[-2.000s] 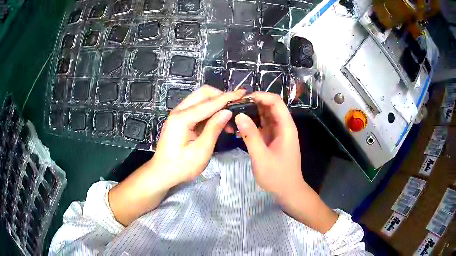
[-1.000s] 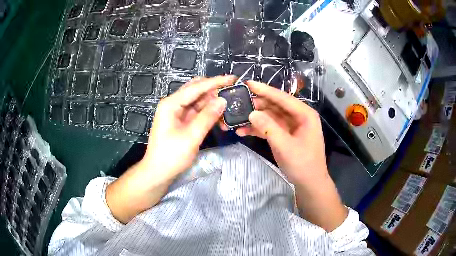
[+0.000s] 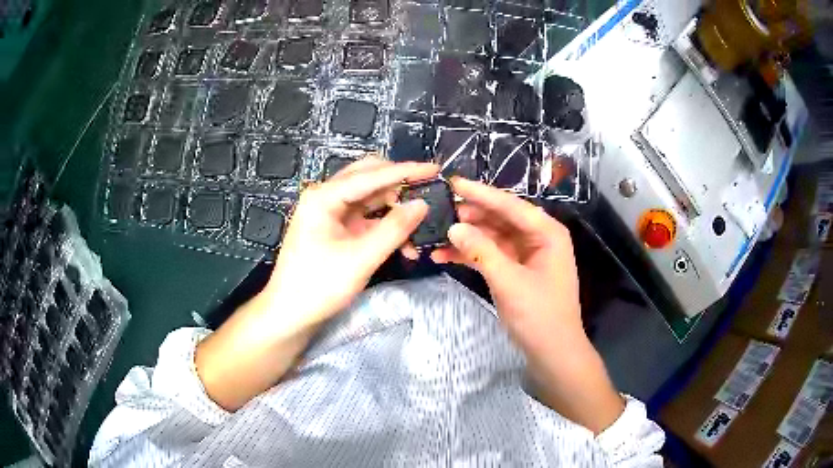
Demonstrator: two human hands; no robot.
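A dark rounded-square watch case (image 3: 437,212) is held between both hands in front of my chest, its flat dark face turned up to the camera. My left hand (image 3: 342,242) grips its left side, with the thumb on the face. My right hand (image 3: 516,251) grips its right side with thumb and fingertips. The fingers cover its side edges. Behind the hands lies a clear blister tray (image 3: 247,187), with dark squares in its left pockets and darker pockets on the right.
The white press machine (image 3: 607,119) with a red-orange stop button (image 3: 657,228) stands at the right. A second blister tray (image 3: 68,338) is at the far left. Brown cartons (image 3: 694,393) with white labels are at the lower right. A gold-brown cylinder (image 3: 731,37) is at the upper right.
Two seconds ago the case was seen edge-on; it was then turned face up. Since one second ago it has dipped slightly, and my left thumb has moved further onto its face.
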